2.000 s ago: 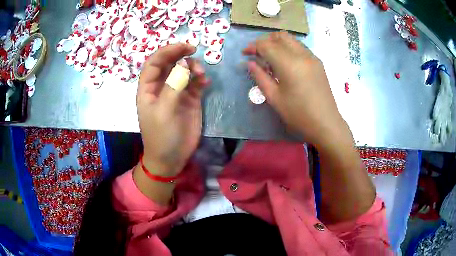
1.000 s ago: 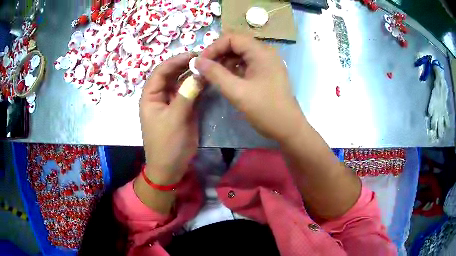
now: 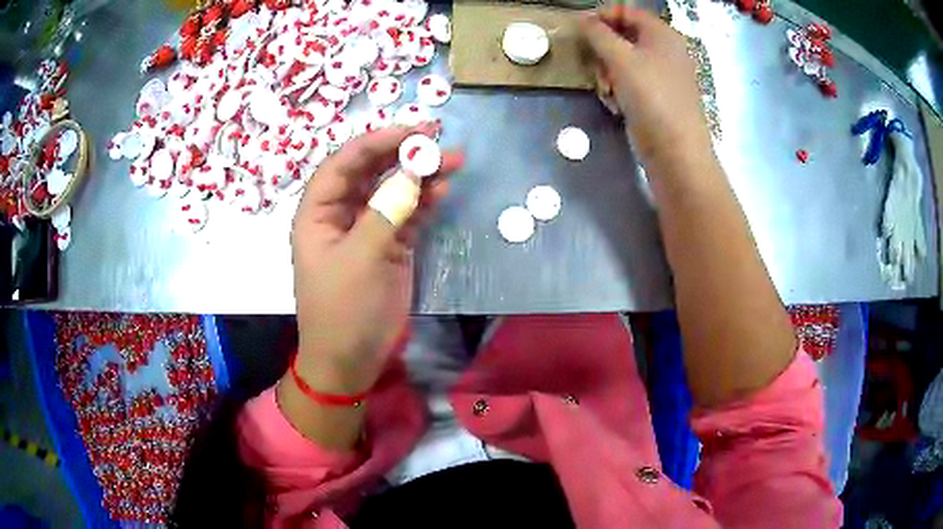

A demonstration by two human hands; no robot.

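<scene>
My left hand [image 3: 357, 243] holds a white disc [image 3: 420, 156] upright between thumb and fingers; a small red patch shows on its face. A pale yellow wrap [image 3: 395, 198] covers the thumb. My right hand [image 3: 649, 72] is over the right end of the cardboard pad [image 3: 478, 65], fingertips pinched beside the white glue blob [image 3: 525, 43]. A faint thin stick seems to be at its fingertips, but it is blurred. Three plain white discs lie on the bench between the hands: one farther back [image 3: 573, 144], two touching nearer me [image 3: 516, 224].
A large heap of red-and-white discs [image 3: 259, 114] lies back left. A tan ring [image 3: 33, 170] is far left. Red clusters [image 3: 812, 52] lie back right, with blue-handled pliers [image 3: 879, 134] and a white glove [image 3: 906, 212] far right. Blue bins [image 3: 217, 356] sit below the bench edge.
My right hand has moved from beside my left hand back and right to the cardboard pad. The disc in my left hand now faces up with a red patch showing. Three discs are uncovered.
</scene>
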